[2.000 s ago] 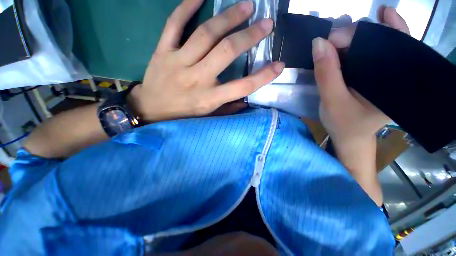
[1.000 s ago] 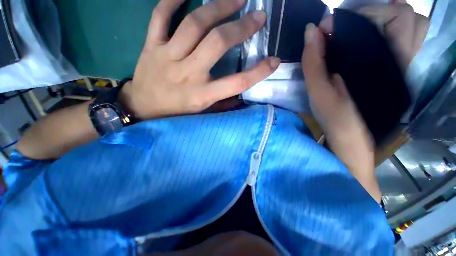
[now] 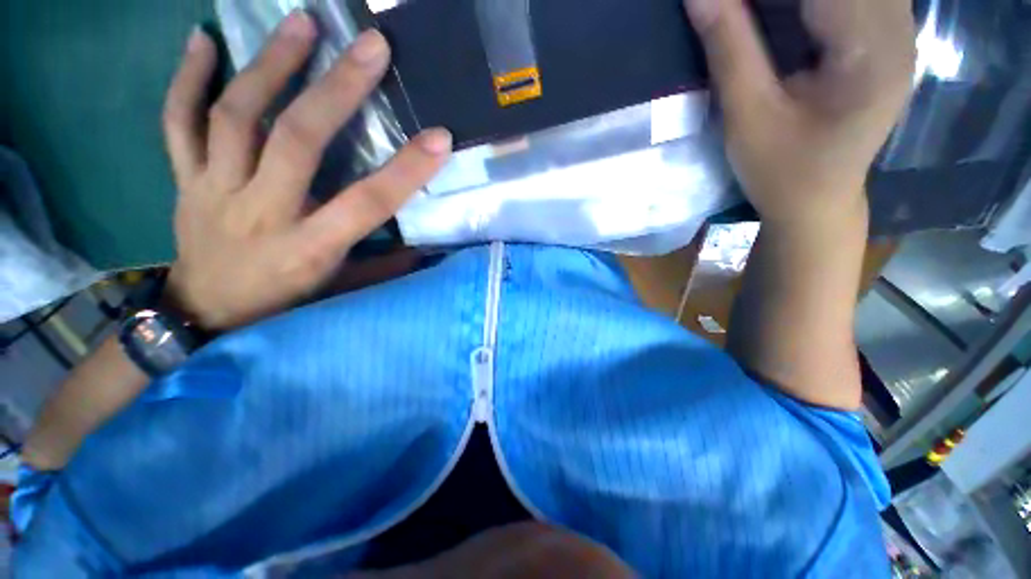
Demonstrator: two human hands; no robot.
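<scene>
A display panel's black band (image 3: 611, 51) lies across the top centre, cut by the upper edge. A clear strip runs down it to an orange connector tab (image 3: 519, 86). A whitish translucent bag (image 3: 588, 187) lies under and around the panel. My left hand (image 3: 288, 170) is spread with fingertips on the panel's left end and the bag edge. My right hand (image 3: 808, 102) lies over the band's right part, fingers bent and partly cut off by the top edge. Dark material shows between its fingers; whether it grips the black sheet cannot be told.
A dark bagged stack (image 3: 944, 170) lies at the right. A green mat (image 3: 91, 113) and another whitish bag (image 3: 40, 255) are at the left. Below the bench edge are a brown cardboard surface (image 3: 661, 283) and metal shelving (image 3: 950, 277).
The view has shifted right, so both hands and the panel sit differently in it. The loose black sheet no longer hangs from my right hand. The orange tab and clear strip now show.
</scene>
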